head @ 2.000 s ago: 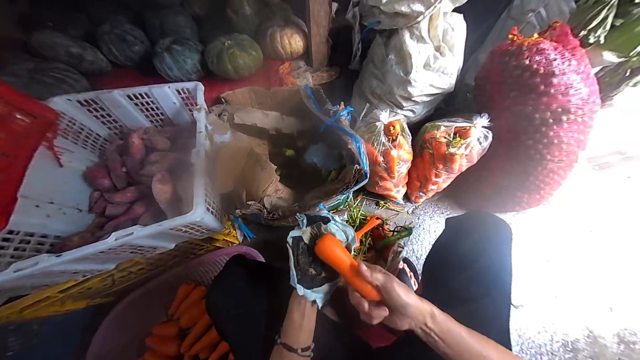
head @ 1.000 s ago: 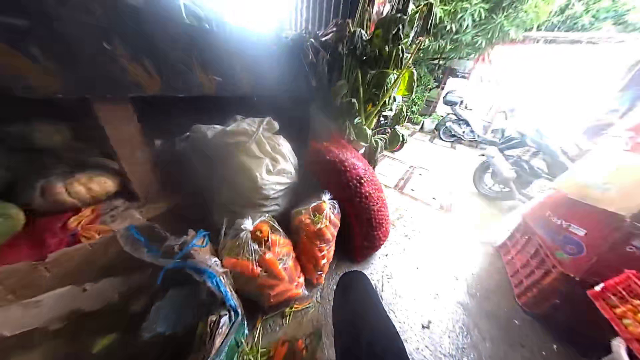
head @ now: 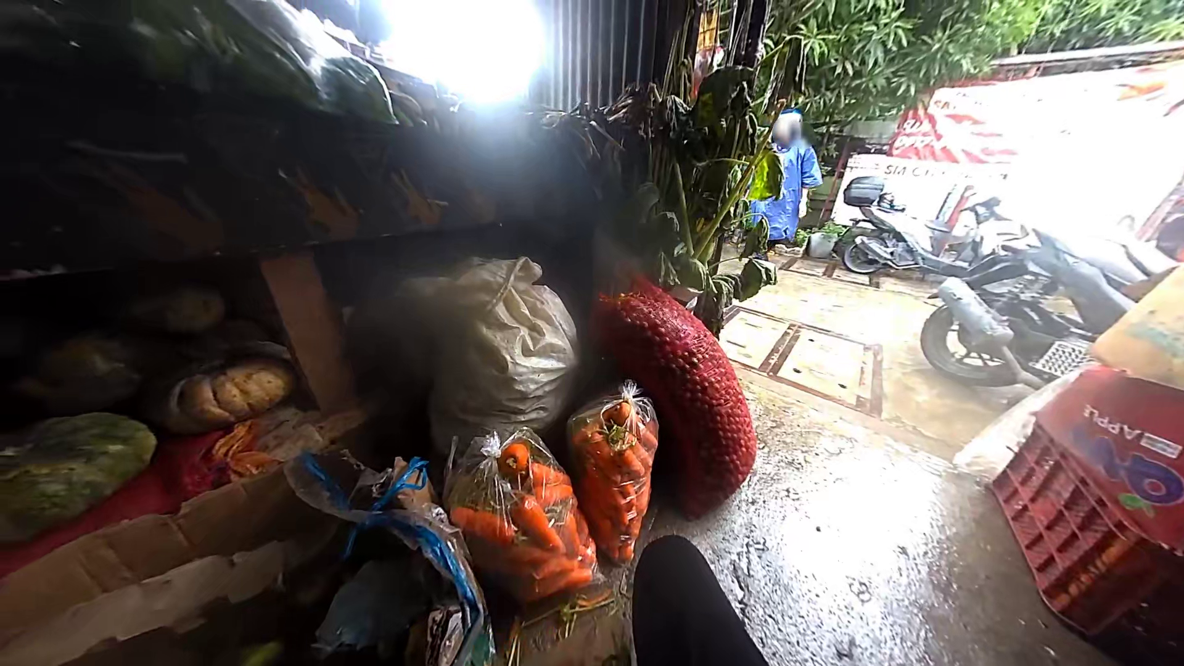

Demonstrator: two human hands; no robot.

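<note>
Neither my left hand nor my right hand shows in the head view now. Two tied clear plastic bags of carrots stand side by side, the wider bag [head: 532, 527] nearer and the slimmer bag [head: 615, 472] just behind it to the right. A red mesh sack [head: 689, 398] of small round produce leans behind them. Left of the bags lies an open plastic sack [head: 435, 555] with blue ties, next to a torn cardboard box [head: 139, 592]. My dark-clad knee [head: 684, 601] rises at the bottom.
A white woven sack [head: 509, 351] stands behind the carrots. Squashes [head: 74, 472] lie under a dark shelf at left. A red plastic crate [head: 1073, 518] with a red carton is at right. Beyond the wet floor are parked motorcycles [head: 999, 305] and a person in blue [head: 786, 180].
The view has swung up and right, and both hands, seen two seconds ago with a carrot, have left it. A person in blue now shows in the background.
</note>
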